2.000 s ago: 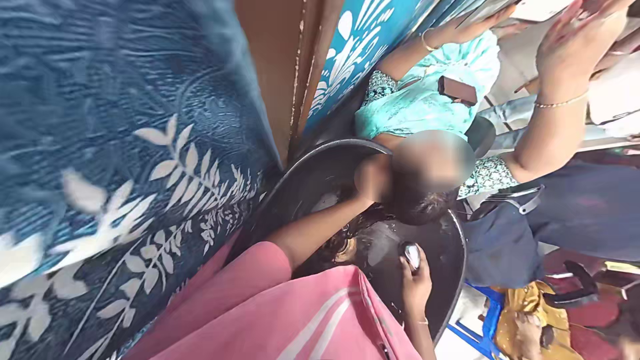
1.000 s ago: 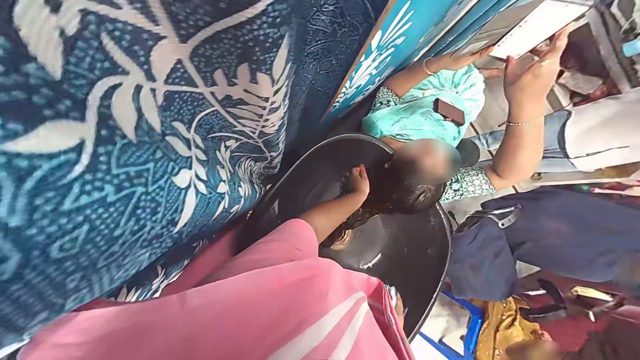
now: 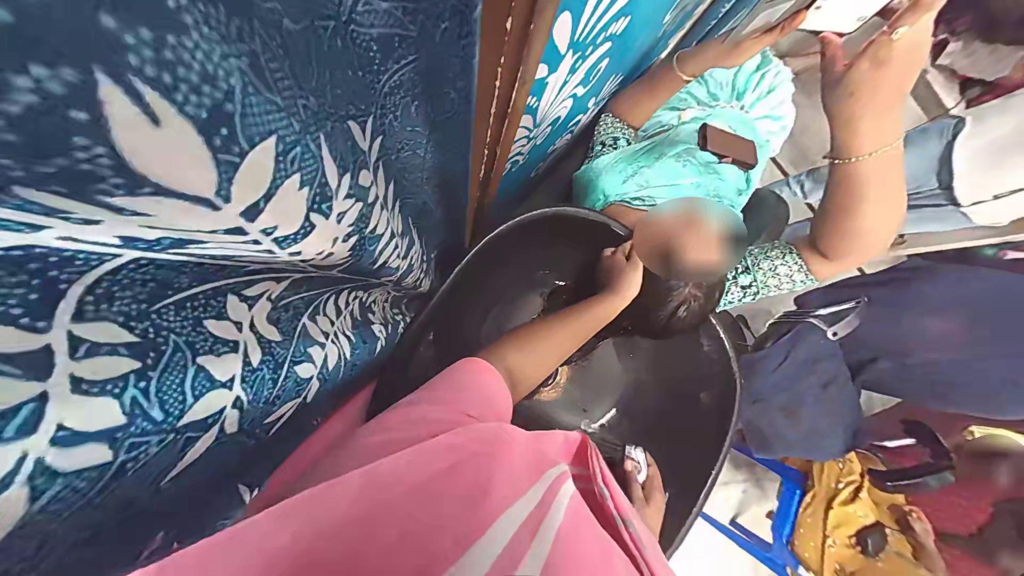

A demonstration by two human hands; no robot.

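A person in a turquoise patterned top lies back with dark wet hair (image 3: 680,304) over the rim of a black wash basin (image 3: 728,376). At the side of that head, my left hand (image 3: 621,274) touches the hair near the neck with its fingers bent; whether they grip a lock is hidden. My right hand (image 3: 646,492) is low at the right inside the basin, closed around a small silver-and-white spray head (image 3: 636,462). Part of this hand is behind my pink garment (image 3: 448,488). A pale streak shows on the basin floor beside the spray head.
A blue wall panel with white leaf patterns (image 3: 160,152) stands close at the left, beside a brown wooden post (image 3: 512,96). The lying person holds up a white device (image 3: 844,12); a dark phone-like object (image 3: 726,147) rests on the chest. A blue plastic chair (image 3: 788,496) and other people are at right.
My right hand, mostly hidden behind the pink garment one second ago, shows again with the spray head. My left hand has moved closer against the lying person's head.
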